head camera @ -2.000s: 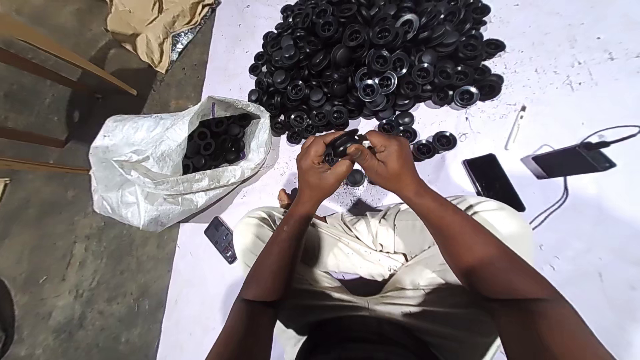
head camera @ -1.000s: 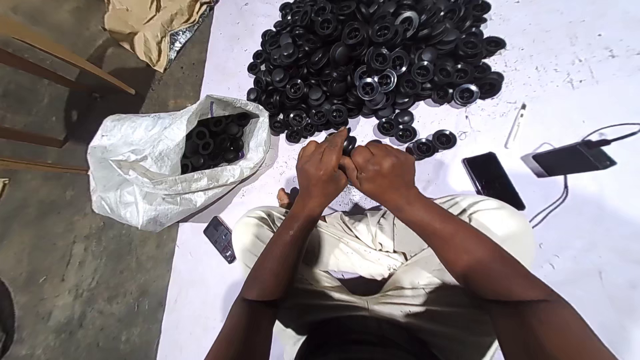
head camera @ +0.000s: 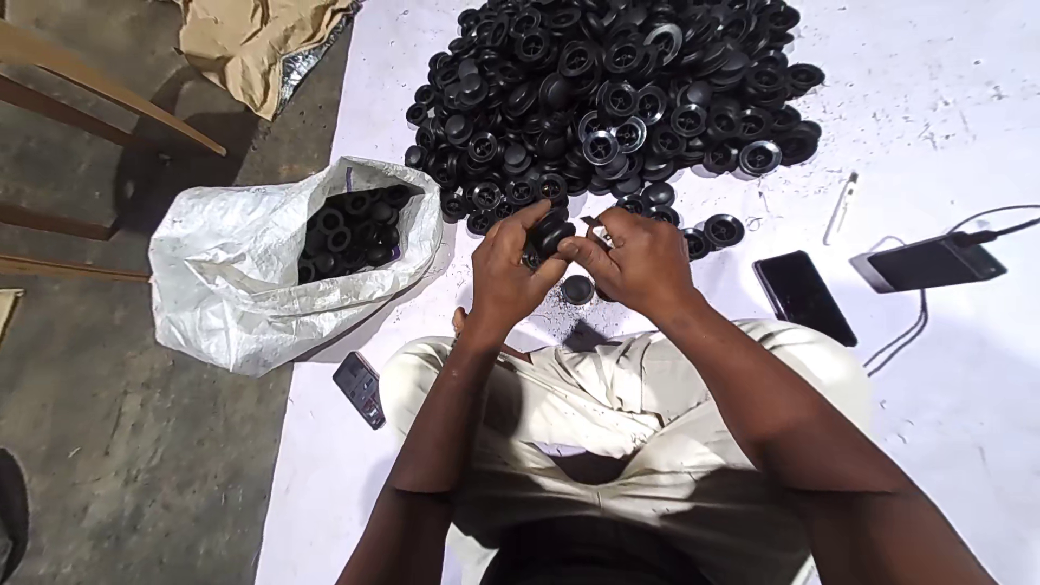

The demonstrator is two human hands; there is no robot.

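Note:
My left hand [head camera: 516,268] grips a round black plastic part [head camera: 552,231] between thumb and fingers. My right hand [head camera: 646,256] is close beside it, its thumb at the part's edge, and its fingers are closed on a small dark blade-like tool [head camera: 591,220], mostly hidden by the hand. Just below the hands, a round black piece [head camera: 578,289] lies on the white sheet amid small dark scraps. Beyond the hands rises a large heap of round black plastic parts [head camera: 561,89]. A few loose ones, one of them a ringed part [head camera: 724,231], lie right of my right hand.
An open white woven sack [head camera: 236,276] holding black parts lies at the left. On the sheet at the right are a smartphone [head camera: 804,297], a power bank [head camera: 934,263] with cables and a white pen-like object [head camera: 841,209]. Another phone [head camera: 358,389] lies by my left knee. Crumpled brown paper [head camera: 252,49] lies upper left.
My hands, pressed together one second ago, have parted slightly, so the black part in my left hand shows more. The round piece below them is in view again.

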